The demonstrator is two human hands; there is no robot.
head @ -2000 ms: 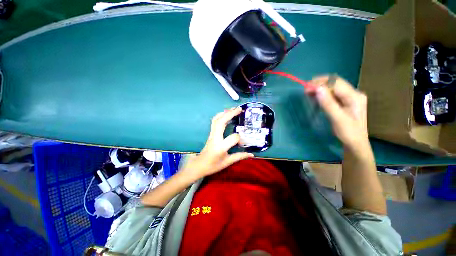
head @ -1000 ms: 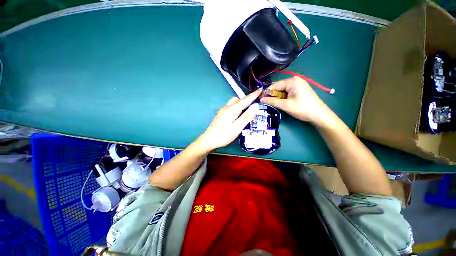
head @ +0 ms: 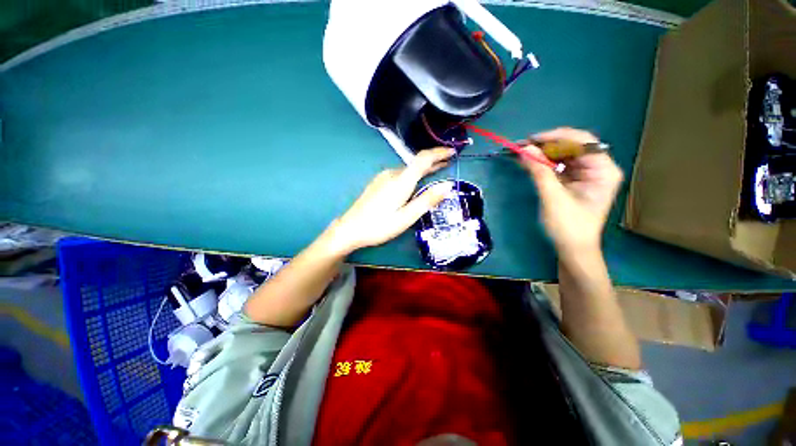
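The camera housing [head: 358, 52], a white shell with a glossy black inner cover [head: 445, 65], lies at top centre. Thin wire leads and a red lead [head: 499, 139] come out of it. The black camera ball half [head: 454, 228], with its circuit board facing up, lies below it at the bench edge. My left hand [head: 384, 205] reaches between them, fingertips by the thin wires and thumb at the ball half's upper left. Whether it grips a wire is unclear. My right hand [head: 576, 179] holds a yellow-orange-handled tool [head: 563, 150], its thin tip pointing left towards the wires. The red lead's plug overlaps its fingers.
An open cardboard box [head: 689, 131] with black camera ball halves [head: 774, 187] stands on the green bench [head: 192, 131] at the right. A blue plastic crate [head: 109, 322] with white camera parts [head: 196, 305] is below the bench at the left.
My right hand first came in to the wires beside my left hand, then drew back right with the tool. My left hand moved from the ball half's left side up to the wires.
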